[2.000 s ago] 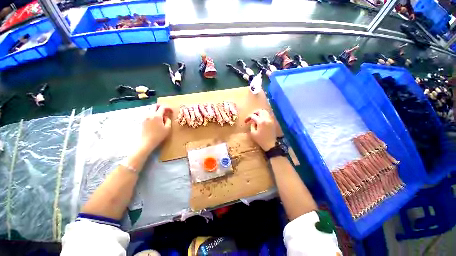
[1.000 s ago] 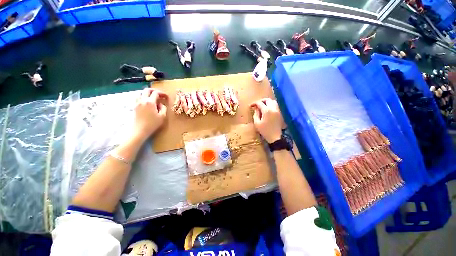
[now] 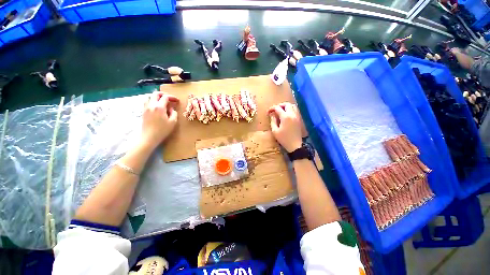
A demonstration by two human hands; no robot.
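A row of pink-red striped limb parts (image 3: 220,107) lies side by side on the cardboard sheet (image 3: 215,142). My left hand (image 3: 160,119) rests on the sheet's left edge, fingers curled, with no part seen in it. My right hand (image 3: 286,126) rests near the sheet's right edge, fingers curled; whether it holds anything is hidden. Both hands are apart from the row. An orange cap (image 3: 223,166) and a smaller blue cap (image 3: 240,165) sit on a clear plastic pad (image 3: 207,174), on the speckled cardboard work pad (image 3: 268,189). A white dropper bottle (image 3: 280,72) lies at the sheet's upper right corner.
The blue parts bin (image 3: 336,153) at right holds rows of limb parts; another blue bin (image 3: 417,88) beside it holds black parts. Black-and-cream figure parts (image 3: 210,54) and a red-brown part (image 3: 250,47) lie on the green belt. Wrinkled plastic sheeting (image 3: 32,172) covers the left.
The view has tilted down and the parts on the belt have shifted to the right. My hands stay at the cardboard's sides, and the limb row looks unchanged.
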